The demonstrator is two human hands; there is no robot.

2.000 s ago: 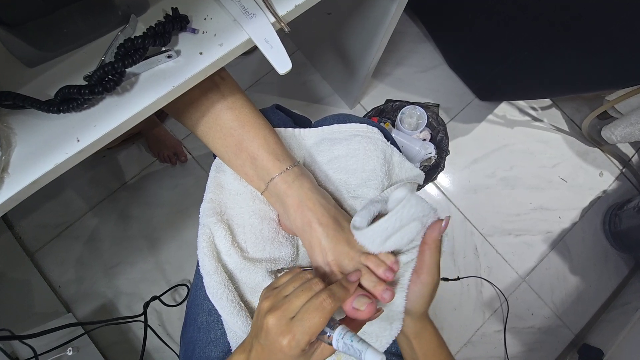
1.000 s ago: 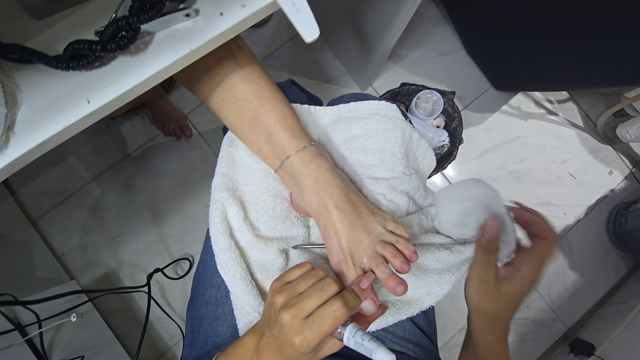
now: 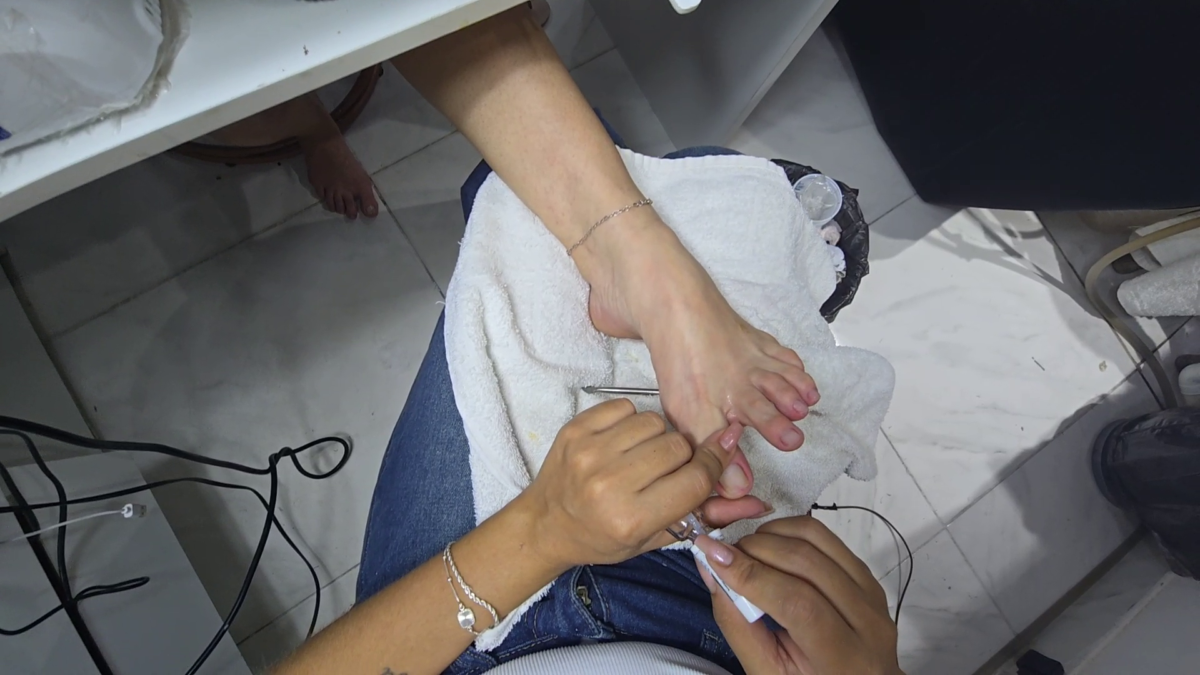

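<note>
Another person's bare foot (image 3: 698, 347), with a chain anklet (image 3: 609, 225), rests on a white towel (image 3: 534, 328) over my lap. My left hand (image 3: 628, 478), wearing a silver bracelet, is at the big toe (image 3: 736, 476), its thumb and index finger together there. Under its fingers shows a small metal and clear piece (image 3: 687, 530), whose kind I cannot tell. My right hand (image 3: 806, 600) grips a small white tube or bottle (image 3: 731, 586) beside that piece. A slim metal tool (image 3: 619, 390) lies on the towel, partly under the foot.
A white table edge (image 3: 281, 89) crosses the upper left. Behind the towel stands a black-bagged bin (image 3: 848, 253) with discarded cups. Black cables (image 3: 272, 459) hang at the left. Another bare foot (image 3: 340, 178) is on the tiled floor. A dark container (image 3: 1148, 478) stands at the right.
My right hand, which held a bunched white cloth at the toes and then off to the right, now holds the white tube or bottle near my left hand. The cloth has left that hand.
</note>
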